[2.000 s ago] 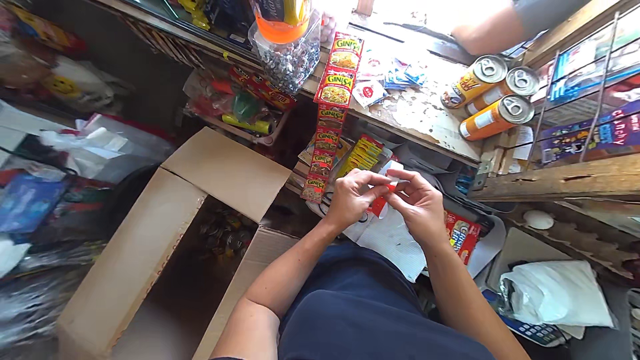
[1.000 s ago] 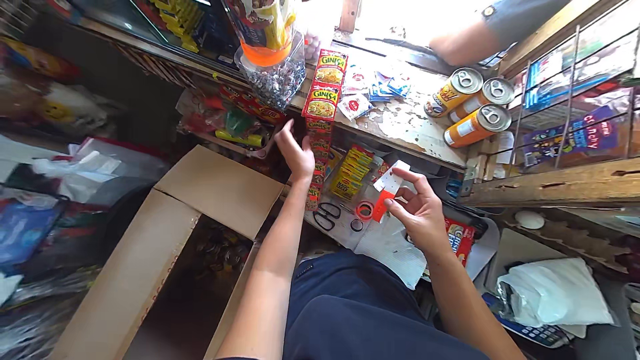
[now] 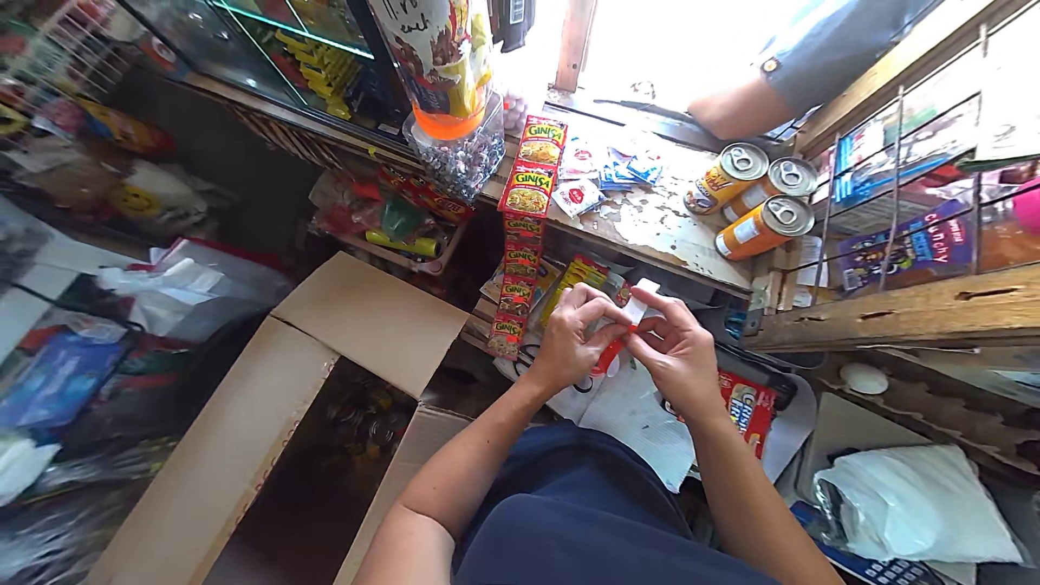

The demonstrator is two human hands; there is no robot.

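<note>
My left hand and my right hand meet fingertip to fingertip, pinching a small red piece with a white strip standing up from it. Below my left fingers shows a red ring-shaped thing, partly hidden. Scissors with dark handles lie left of it, mostly covered by my left hand. A strip of seasoning sachets hangs over the counter edge, left of my hands. Under the hands lies a white sheet, with yellow packets behind them and a red snack pack on the right.
An open cardboard box stands at left. Several drink cans and small sachets stand or lie on the worn wooden counter. Another person's forearm rests beyond it. A white plastic bag sits over a calculator at right.
A second ago my left hand was raised apart by the sachet strip, and my right hand alone held the red-and-white piece. My left hand has come back to it, covering the scissors.
</note>
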